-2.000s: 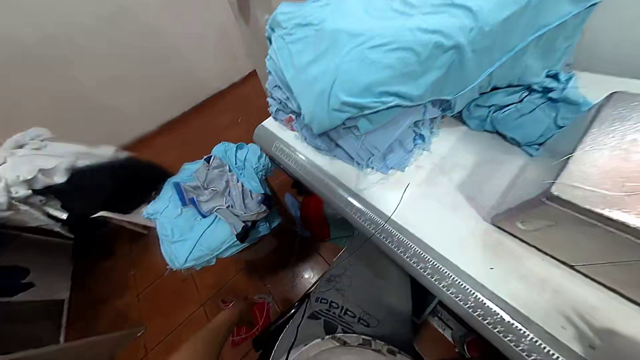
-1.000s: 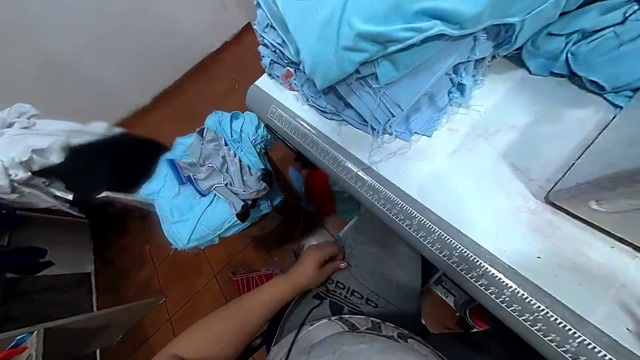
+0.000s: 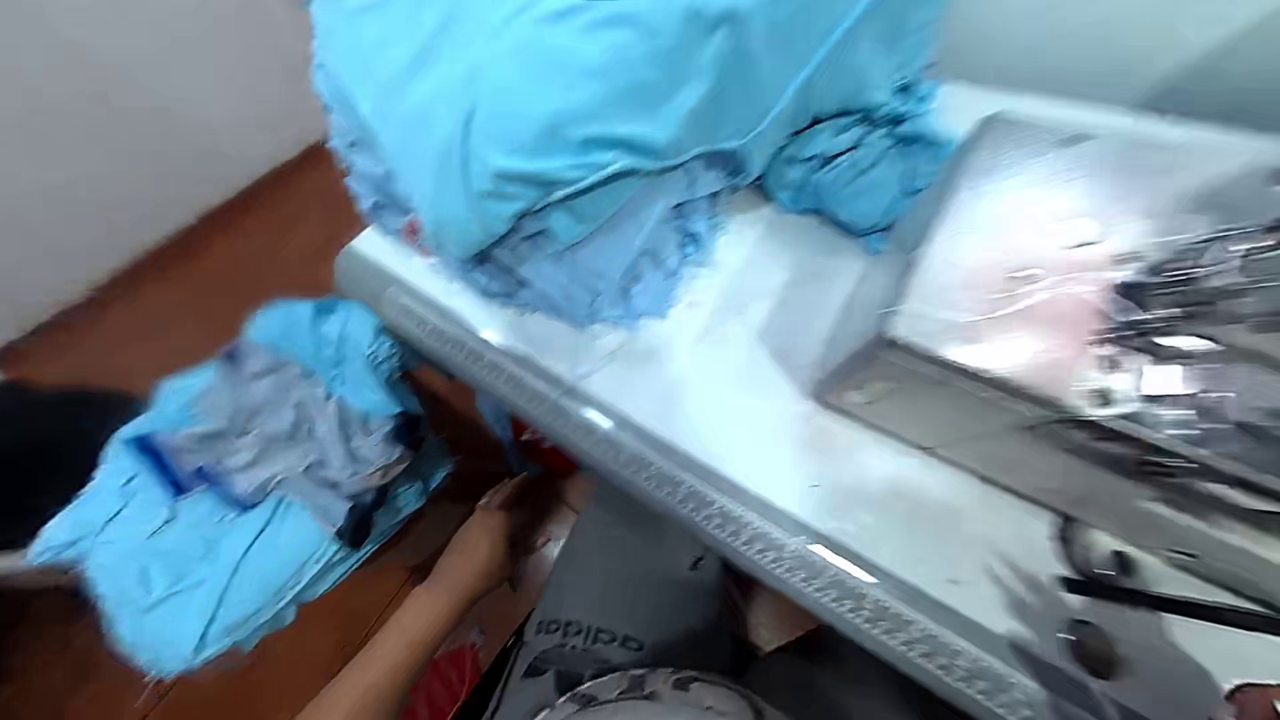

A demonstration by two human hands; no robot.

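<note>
My left hand (image 3: 490, 540) is low at the centre left, beside the table's edge and above my grey trouser leg; its fingers are blurred, and whether it holds anything cannot be made out. A light blue cloth bundle (image 3: 200, 560) with grey fabric (image 3: 290, 430) on top lies just left of it. Only a bit of my right hand (image 3: 1255, 700) shows at the bottom right corner, over the table. On the white table (image 3: 740, 400) rests a large pile of light blue fabric (image 3: 600, 90), with a crumpled blue piece (image 3: 850, 170) at its right.
A metal sewing machine (image 3: 1060, 330), blurred, stands on the right of the table. A measuring scale (image 3: 680, 490) runs along the table's front edge. Something black (image 3: 60, 460) is at the far left, and a red thing (image 3: 440, 680) lies low near my left forearm. The floor is brown tile.
My left hand has moved from over my lap toward the floor beside the blue bundle. Part of my right hand has appeared at the bottom right. The view has swung, bringing the machine in.
</note>
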